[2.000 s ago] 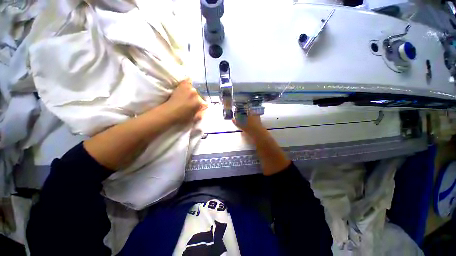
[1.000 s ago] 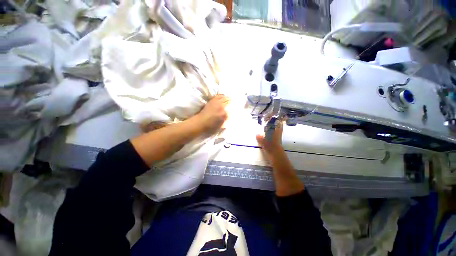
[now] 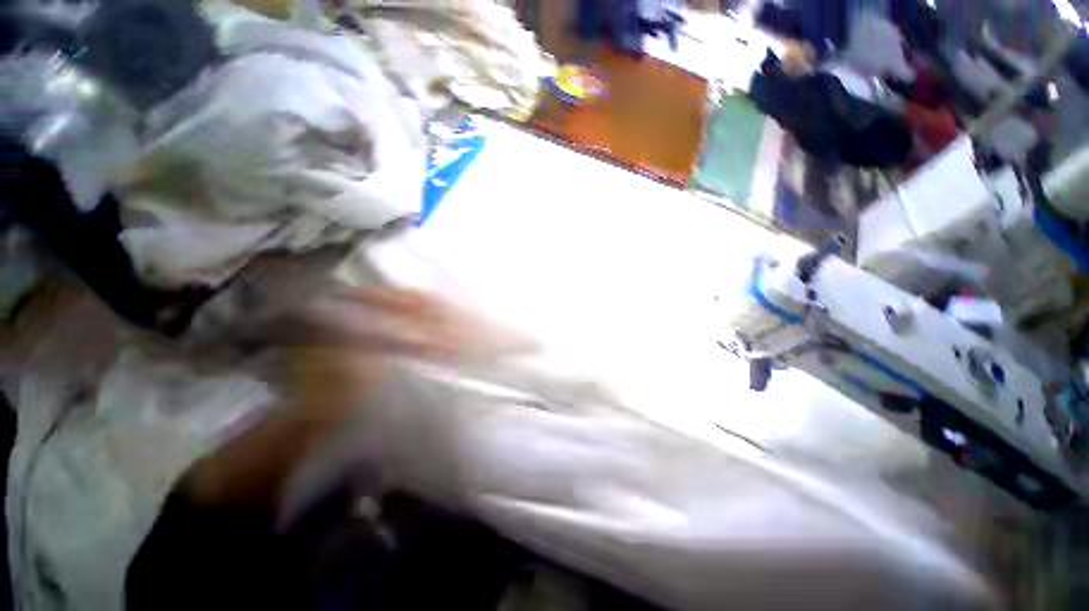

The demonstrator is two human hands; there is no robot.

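The view is strongly blurred. Blurred skin of hands (image 3: pixel 418 325) and a forearm (image 3: pixel 245 460) shows at the left and centre-left, among off-white cloth. I cannot tell which hand is which or how the fingers are set. A large off-white cloth (image 3: pixel 561 466) stretches from the hands to the lower right, over the table's front. The sewing machine (image 3: pixel 884 328) stands at the right, its needle end (image 3: pixel 760 364) away from the hands.
A heap of pale cloth (image 3: pixel 269 131) lies at the upper left. A blue strip (image 3: pixel 450 171) shows beside the white table top (image 3: pixel 597 251). An orange flat item (image 3: pixel 639 113) and a green one (image 3: pixel 731 149) lie at the back. Another machine is partly visible at far right.
The view has swung, so the machine now sits further right. The hands have moved away from the needle area to its left. The cloth now spreads across the front.
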